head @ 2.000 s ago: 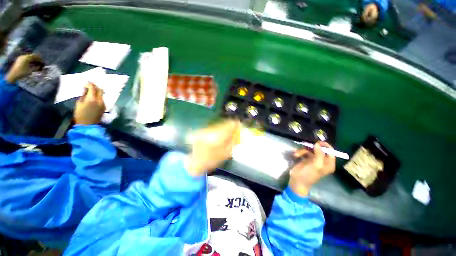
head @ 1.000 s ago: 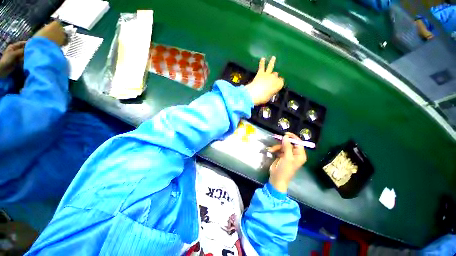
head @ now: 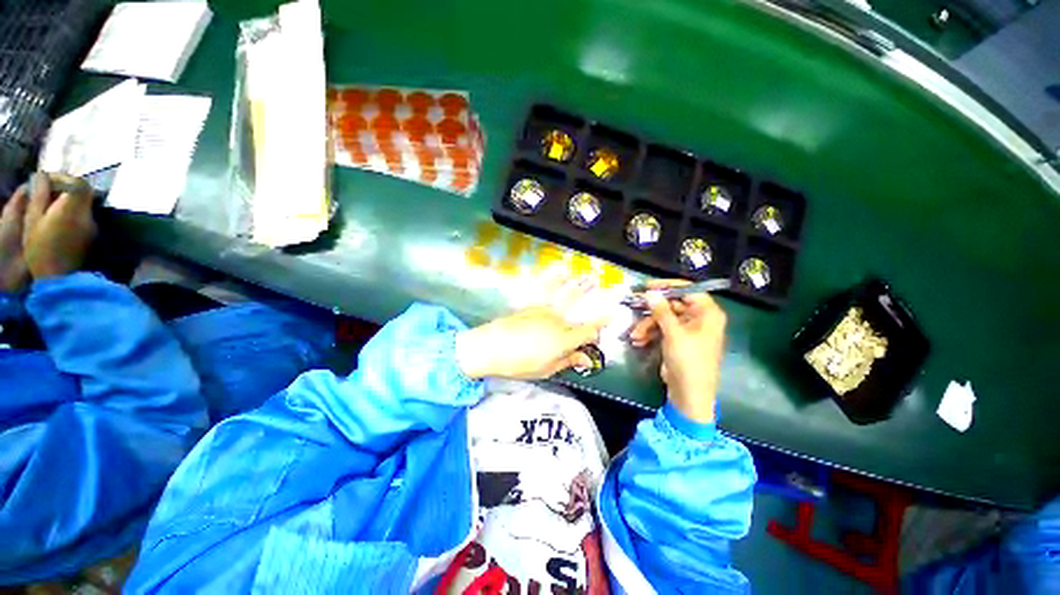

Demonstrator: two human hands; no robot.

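My left hand (head: 532,345) is at the bench's near edge, its fingers on a round module (head: 591,359) with a dark rim. My right hand (head: 692,331) is just right of it and holds the tweezers (head: 697,287), their tips pointing left toward the left fingertips. Amber film pieces (head: 511,250) lie in a row on a pale glossy patch beyond my left hand. The black blister tray (head: 665,174) lies behind my hands. Two modules at its far left have amber faces, the others look silvery. The third far-row pocket is empty.
The parts box (head: 887,389) with beige bits stands at right, a white scrap (head: 957,404) beyond it. Left of the tray lie the orange-red sticker sheet (head: 405,134), bagged sheets (head: 288,128) and white label sheets (head: 160,151). A neighbour's hands (head: 58,227) are at far left.
My left hand has come back from over the tray and now holds a module near the bench edge. The third far-row pocket, filled two seconds ago, is empty. My right hand still holds the tweezers.
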